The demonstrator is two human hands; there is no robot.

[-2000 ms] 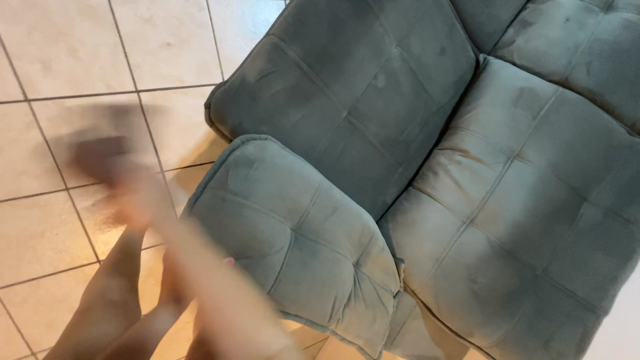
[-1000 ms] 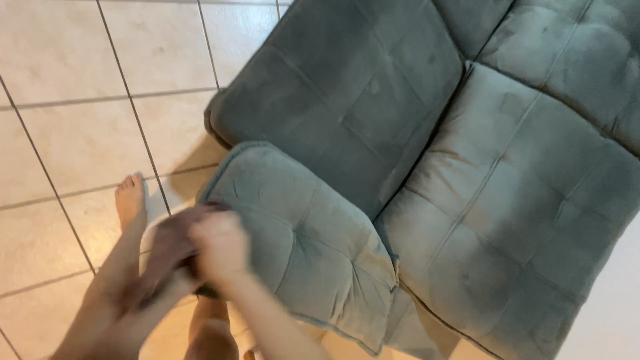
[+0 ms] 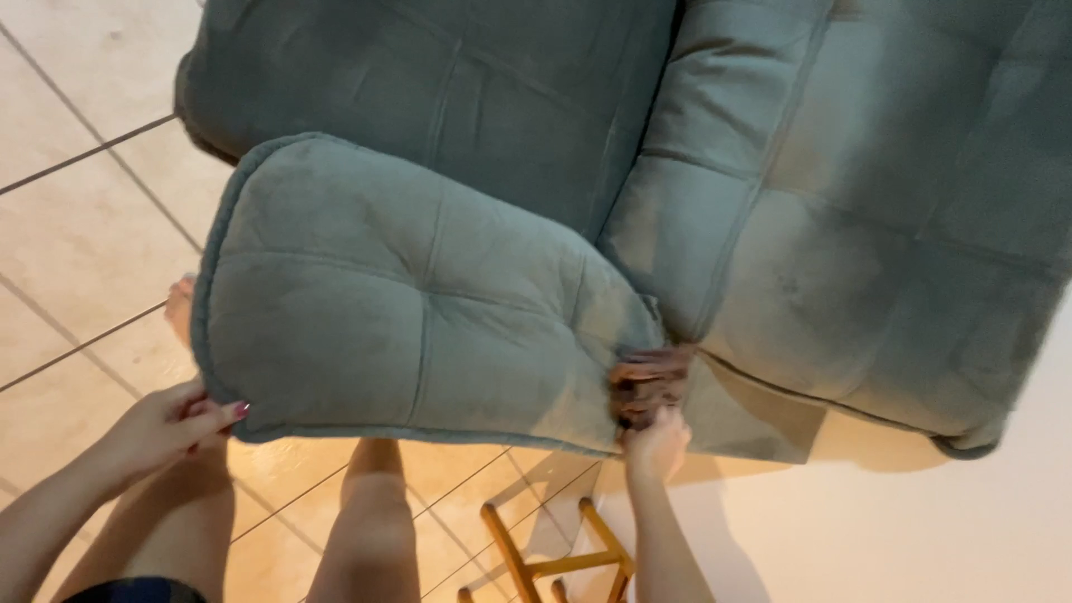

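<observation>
A grey-green tufted sofa armrest (image 3: 402,301) with piped edges lies across the middle of the view. My left hand (image 3: 197,419) pinches its lower left corner between thumb and fingers. At the armrest's right end, my right hand (image 3: 657,440) grips a bunched brown cloth (image 3: 651,381), slightly blurred, pressed against the fabric. The seat cushion (image 3: 469,92) is above the armrest, and the backrest cushion (image 3: 846,193) is to the right, with darker patches on its fabric.
A small wooden frame with legs (image 3: 553,565) stands on the tiled floor (image 3: 92,226) at the bottom, beside a pale wall (image 3: 904,536). My bare legs are below the armrest, and one foot shows at its left edge.
My hands, together over the armrest's left side a second ago, are now apart: the right with the cloth at its right end, the left holding its corner. The view is closer to the armrest.
</observation>
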